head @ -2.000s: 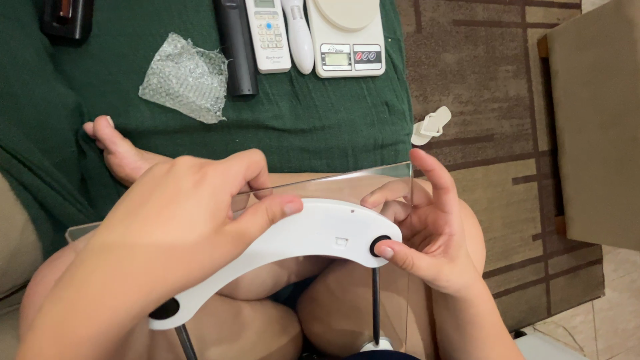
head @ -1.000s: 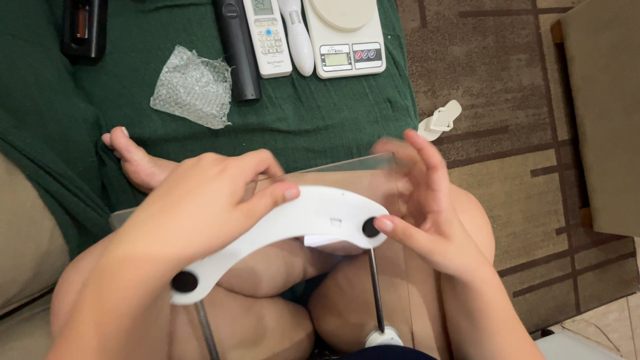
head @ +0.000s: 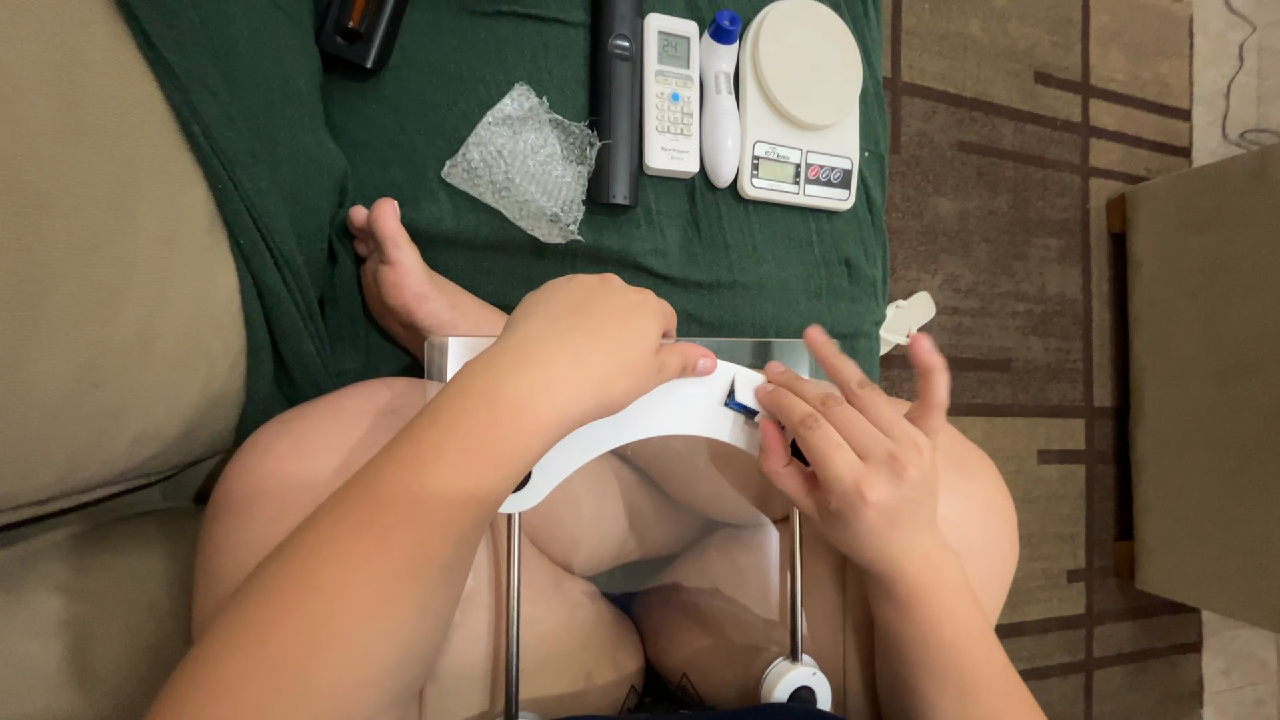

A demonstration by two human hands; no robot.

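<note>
A glass bathroom scale (head: 690, 500) lies underside up across my lap, with a curved white plastic housing (head: 610, 425) and two metal rods. My left hand (head: 590, 345) grips the far edge of the scale, its thumb on the white housing. Between the fingertips of my right hand (head: 850, 440) is a small white battery cover (head: 747, 390), tilted up from the housing. Something blue shows in the opening under it. Part of the right foot pad is hidden behind my right hand.
On the green cloth (head: 730, 260) lie bubble wrap (head: 525, 165), a black device (head: 615, 100), a white remote control (head: 671, 95), a thermometer (head: 721, 100) and a kitchen scale (head: 800, 105). A black holder (head: 360, 30) lies far left. Flip-flops (head: 906, 320) are on the rug.
My right hand has moved from the round foot pad to the battery cover, which now stands raised. The glass scale has turned flatter to the view. My left hand keeps hold of it.
</note>
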